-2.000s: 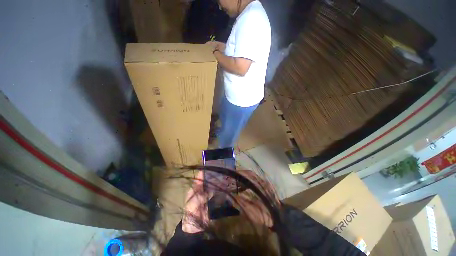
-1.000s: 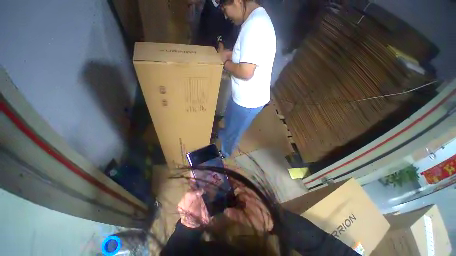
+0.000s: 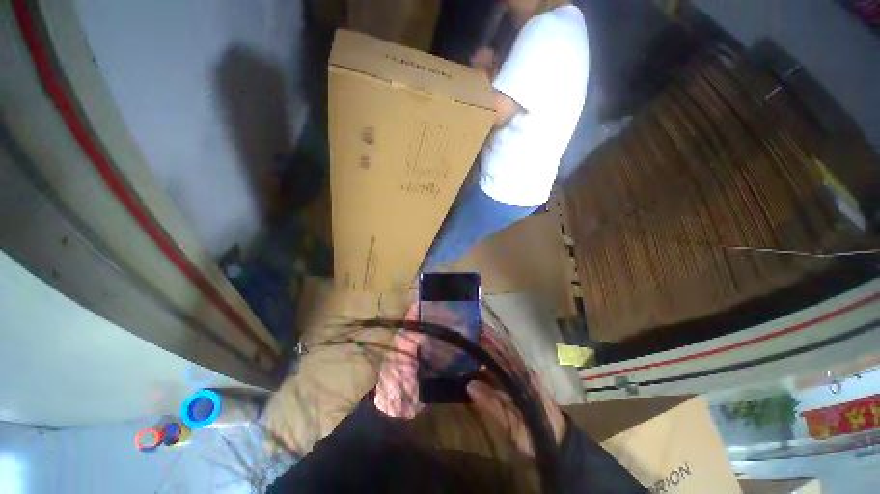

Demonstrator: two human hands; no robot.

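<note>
A dark smartphone (image 3: 451, 333) with a lit screen is held upright at the lower centre. My left hand (image 3: 397, 371) grips its left side. My right hand (image 3: 504, 391) is at its lower right edge, partly hidden by dark curved strands across the view. Beyond the phone stands a tall brown shipping carton (image 3: 400, 164) with printed marks on its front. A person in a white T-shirt (image 3: 540, 101) stands at its right side, the face mostly cut off by the top edge.
Flattened cartons (image 3: 709, 203) form a tall pile at the right. A printed carton (image 3: 666, 449) stands at the lower right, with another carton partly behind it. Door frames (image 3: 125, 207) curve along both sides. Blue and orange-red rings (image 3: 201, 409) lie at the lower left.
The view has turned, so the tall carton and the person appear further right and higher. The phone went from upright to tilted and is upright again. The orange-red ring has come into view.
</note>
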